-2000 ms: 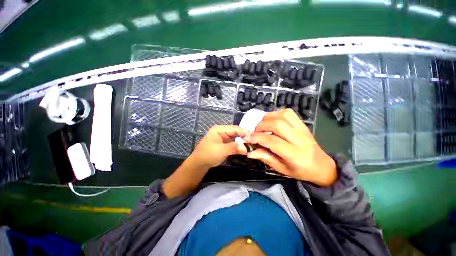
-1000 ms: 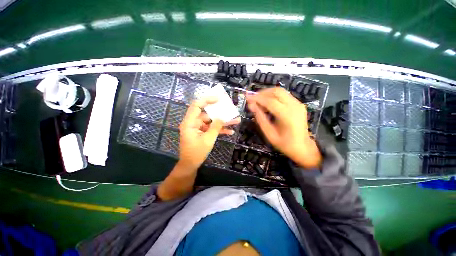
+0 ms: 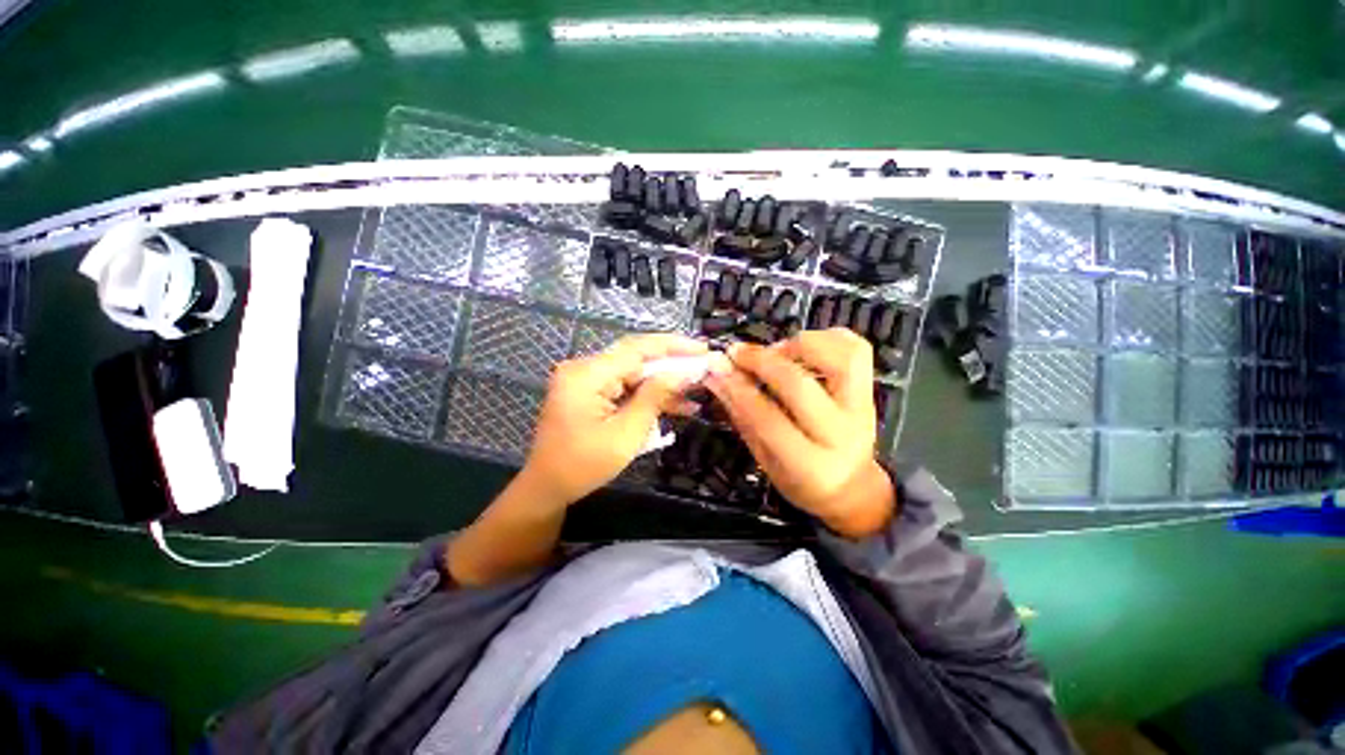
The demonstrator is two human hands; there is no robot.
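My left hand (image 3: 602,421) is over the middle of the near clear blister tray (image 3: 395,398), with a white sheet (image 3: 676,366) pinched at its fingertips. My right hand (image 3: 808,421) meets it there, fingertips closed at the sheet's right end. Whether the right fingers hold a black part is hidden. Small black parts (image 3: 745,303) stand in groups in the tray's middle and right pockets. The left pockets show only their textured surface.
A loose pile of black parts (image 3: 975,336) lies between the near tray and the right-hand tray (image 3: 1055,387). At left are a long white strip (image 3: 269,354), white roll (image 3: 148,280), black flat device (image 3: 127,428) and white device with cable (image 3: 193,454).
My hands were apart a second ago, with the white sheet flat in the left. They are now together at the fingertips, and the sheet shows narrower. The whole view has shifted slightly.
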